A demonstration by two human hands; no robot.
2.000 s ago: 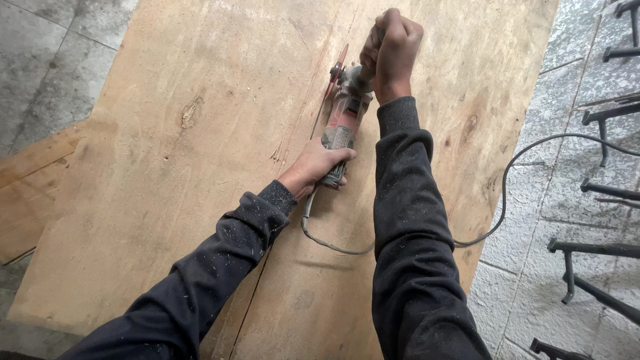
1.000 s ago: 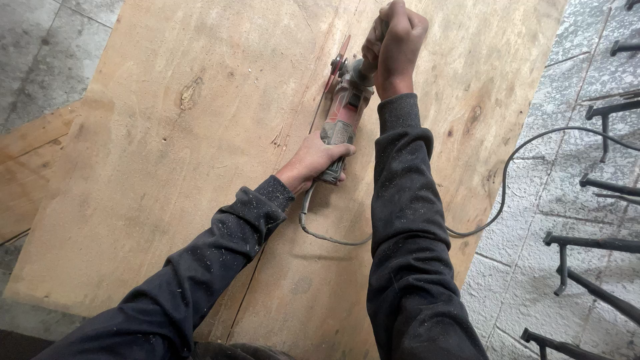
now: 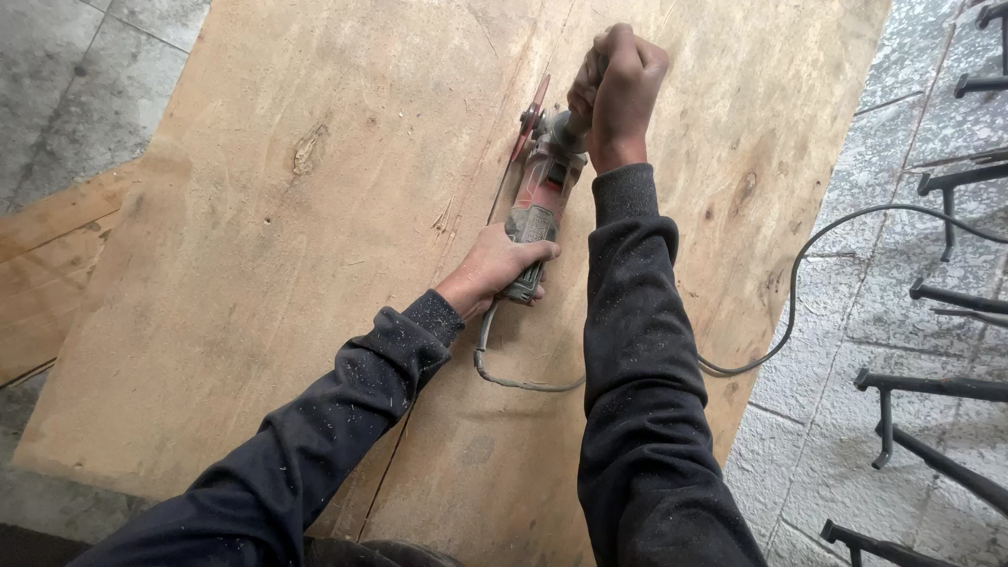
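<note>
My left hand (image 3: pixel 498 266) is wrapped around the rear body of a red and dark angle grinder (image 3: pixel 535 209). Near the grinder's head, my right hand (image 3: pixel 622 90) is closed in a fist on the side handle, which the fingers mostly cover. The reddish cutting disc (image 3: pixel 530 118) stands on edge on the grinder's left side, over a plywood sheet (image 3: pixel 260 315). A thin dark cut line runs through the plywood below the disc and appears again near my left sleeve. Whether the disc touches the wood cannot be told.
The grinder's power cord (image 3: pixel 795 276) loops across the plywood and off to the right. Several black metal legs or brackets (image 3: pixel 937 384) stand along the right over a speckled block surface. Another wooden board (image 3: pixel 55 268) lies at the left, near grey floor tiles (image 3: pixel 94 87).
</note>
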